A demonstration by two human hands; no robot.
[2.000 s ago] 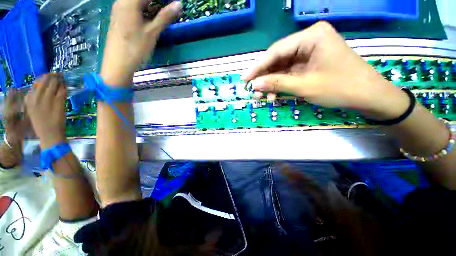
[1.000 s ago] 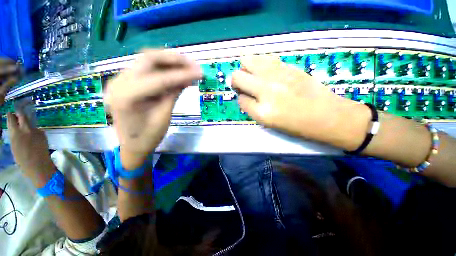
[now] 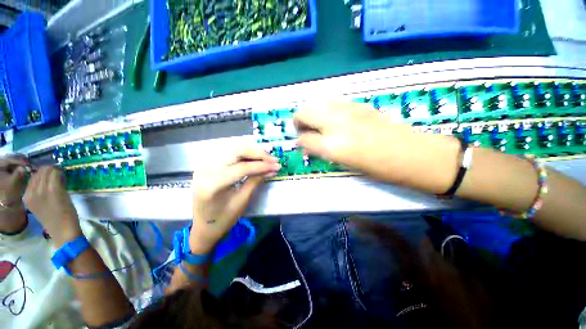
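A green PCB panel [image 3: 411, 105] lies between the conveyor rails, with blue parts and small white-topped cans on it. My left hand [image 3: 228, 186], with a blue wrist strap, has its thumb and fingertips together at the panel's lower left corner. My right hand [image 3: 350, 138] is over the panel's left part, fingers bent down to the upper row. Whether either hand's fingertips hold a capacitor cannot be made out. A full bin [image 3: 234, 51] of green capacitors stands behind the rails.
A second blue bin [image 3: 440, 32] is at the back right. Metal parts [image 3: 93, 77] lie on clear plastic at the left, beside a green tool [image 3: 139, 58]. At the far left a neighbour's hands [image 3: 48, 199] are at another PCB panel [image 3: 106, 173]; blue bins [image 3: 32, 71] stand behind.
My left hand has come from the full bin down to the panel's lower left corner. My right hand has shifted slightly left and turned palm down. The view has shifted.
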